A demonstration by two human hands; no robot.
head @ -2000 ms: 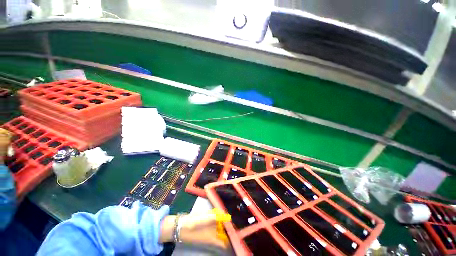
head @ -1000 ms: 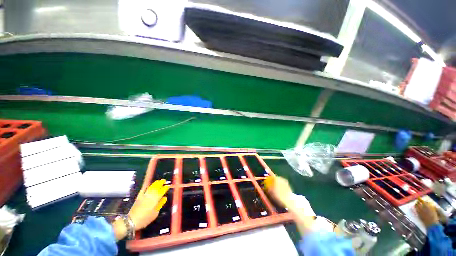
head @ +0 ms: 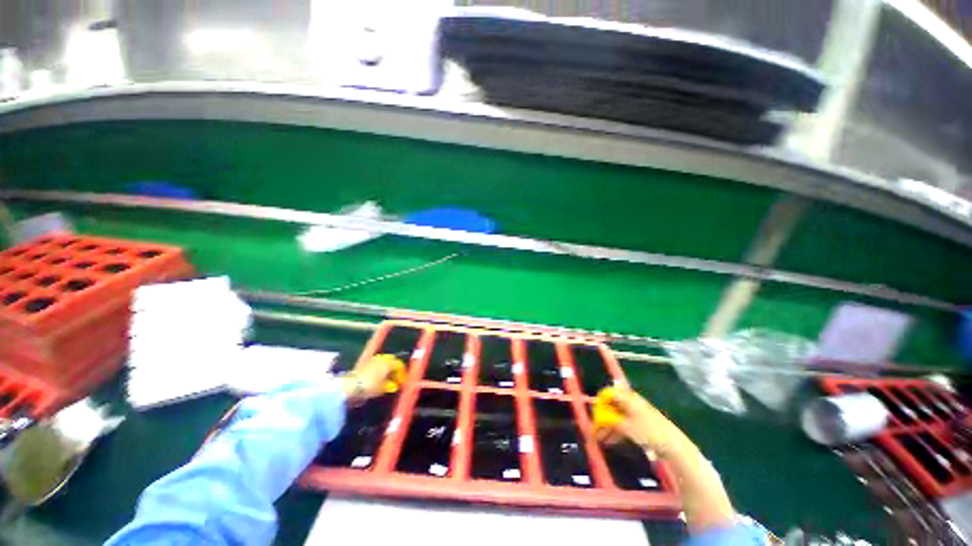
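Note:
An orange-red phone tray (head: pixel 522 491) lies on the bench in front of me, glossy black phone units in its two rows of pockets. Small white marks show on the units. My left hand (head: pixel 373 380) grips the tray's left side, its yellow-cotted fingertips over the rim and left pockets. My right hand (head: pixel 627 414) grips the right side in the same way, palm outside. Parts of the left and right pockets are hidden by my hands. A white work sheet (head: pixel 469 525) shows at the tray's near edge.
Stacked orange-red trays (head: pixel 96 309), white flat stacks (head: pixel 181 341) and a dish with a yellowish pad (head: pixel 41 461) are at left. A crumpled clear bag (head: pixel 725 373), a white roll (head: pixel 844 418) and another filled tray (head: pixel 925 416) are at right. A green panel (head: pixel 576 288) stands behind.
The tilted tray has come round to lie square before me, covering where the lower tray showed. My right hand came into view and both hands moved along the tray's sides. The view has swung.

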